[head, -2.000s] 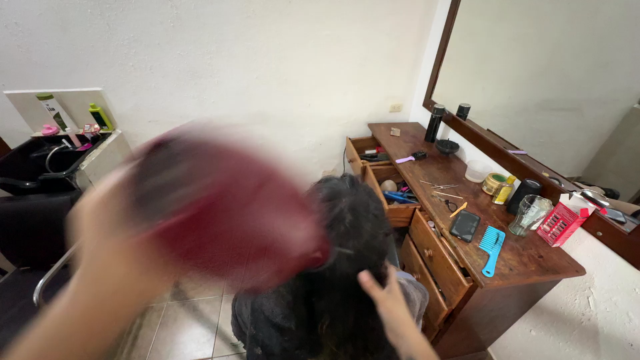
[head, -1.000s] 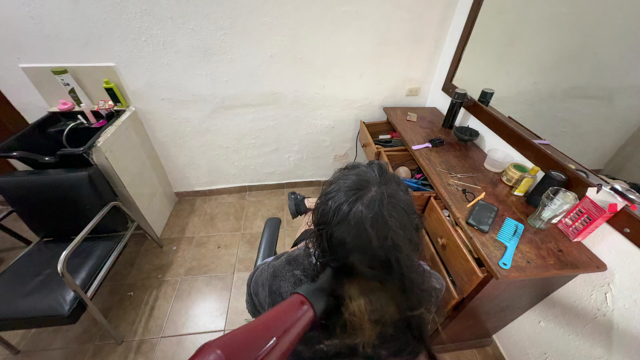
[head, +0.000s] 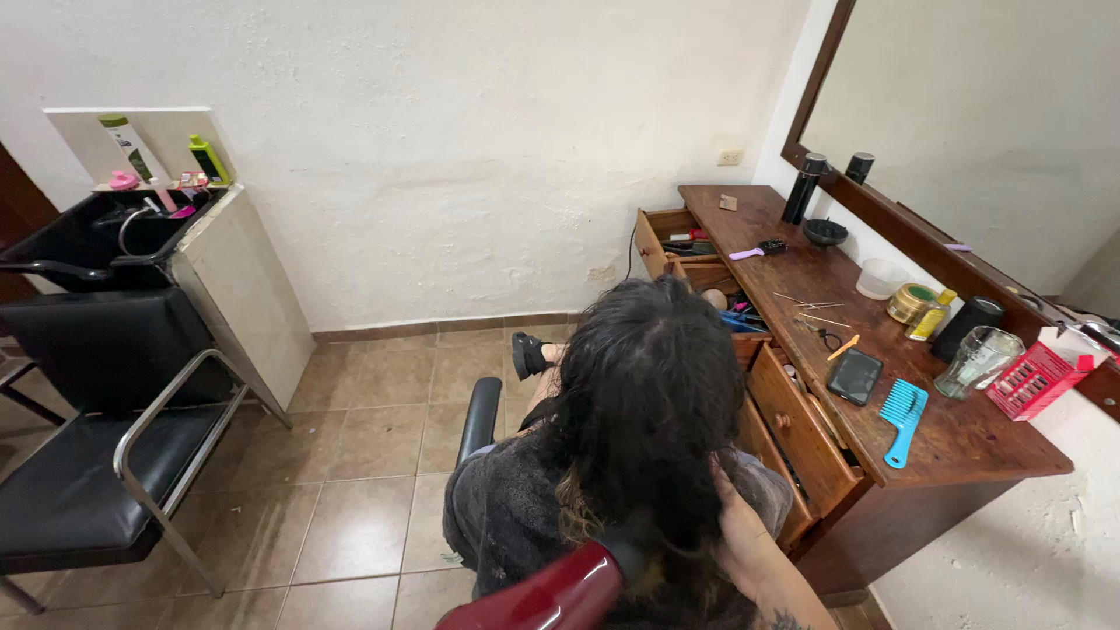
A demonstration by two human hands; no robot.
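A red hair dryer [head: 547,595] with a black nozzle points into the lower back of a seated person's dark hair [head: 652,394]. The hand that holds the dryer is below the frame, so my left hand is out of sight. My right hand [head: 735,525] is at the right side of the hair near the neck, its fingers partly hidden in the strands; whether they grip any hair is unclear. A dark grey towel [head: 516,507] covers the person's shoulders.
At right, a wooden dresser [head: 954,446] with open drawers [head: 801,420] bears a blue wide-tooth comb [head: 904,420], a phone [head: 855,377], a purple-handled brush [head: 759,249] and a glass [head: 976,363]. At left are a black armchair [head: 114,350] and a black wash basin [head: 87,232].
The hair dryer has moved from in front of the view at left down to the back of the hair. My right hand, out of sight one second ago, shows again beside the hair.
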